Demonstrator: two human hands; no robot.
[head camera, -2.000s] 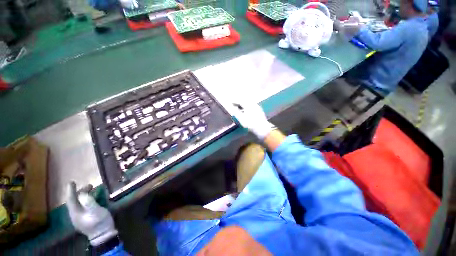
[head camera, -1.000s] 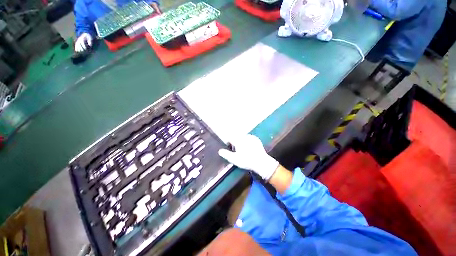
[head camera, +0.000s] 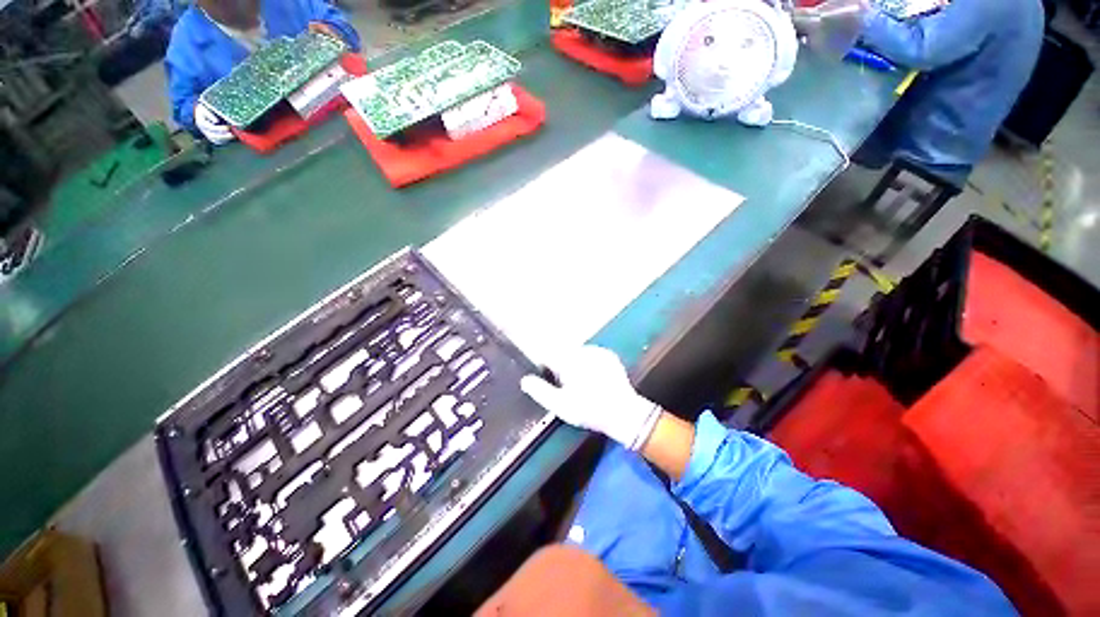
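Note:
The black carrier (head camera: 320, 444) lies on the bench at the lower left, partly over the metal sheet (head camera: 591, 229). Its many cut-outs show the pale sheet beneath, and its lower left corner is cut off by the picture's edge. My right hand (head camera: 594, 395), in a white glove, holds the carrier's right edge near its front corner, with the thumb on top; the other fingers are partly hidden. My left hand is out of the picture.
Green boards (head camera: 432, 87) sit on red pads (head camera: 452, 152) across the bench. A white fan (head camera: 724, 58) stands beyond the sheet. Two people (head camera: 259, 24) work at the bench. A cardboard box (head camera: 54, 579) is lower left. Red pads fill bins (head camera: 1025, 268) at right.
My right hand has closed on the carrier's right edge. My left hand has dropped out of view. The carrier appears nearer and lower left as the view has shifted. A person across the bench shows more.

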